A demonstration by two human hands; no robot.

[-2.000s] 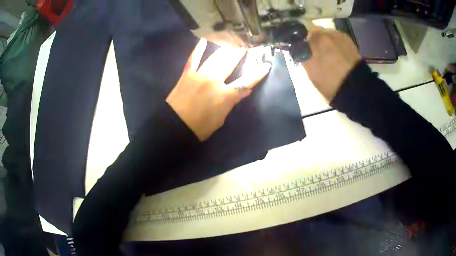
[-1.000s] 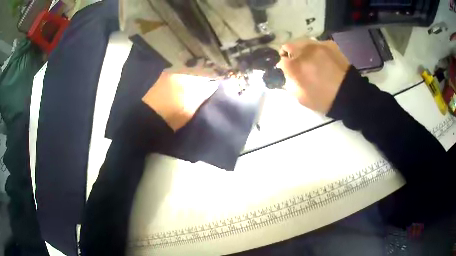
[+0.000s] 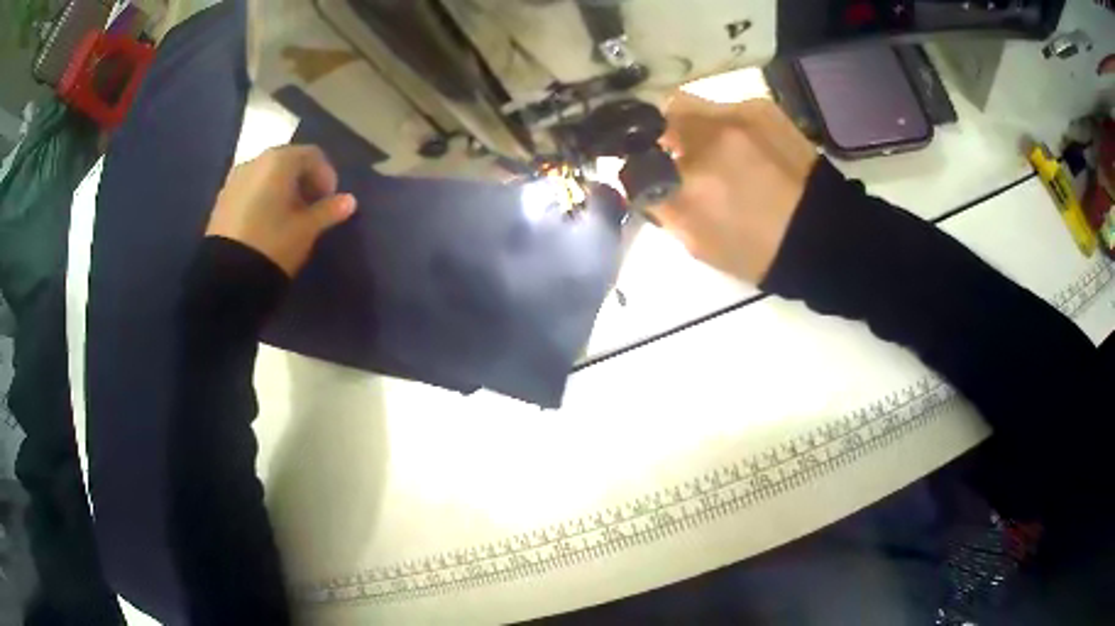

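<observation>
A dark navy fabric panel lies on the white machine table, its upper right part under the lit needle area of the sewing machine. My left hand is at the panel's left side, fingers curled with thumb and fingertips close together; whether it pinches cloth is unclear. My right hand is beside the machine head, right of the needle, its fingertips partly hidden behind dark round machine parts. The presser foot and needle are lost in the lamp's glare.
A long navy strip lies along the left table edge. A phone lies right of the machine, a yellow tool at far right. A red object is upper left. A printed ruler follows the front edge.
The panel has moved from in front of the needle to the left. My left hand has come off the needle area and moved left. My right hand stays beside the machine head.
</observation>
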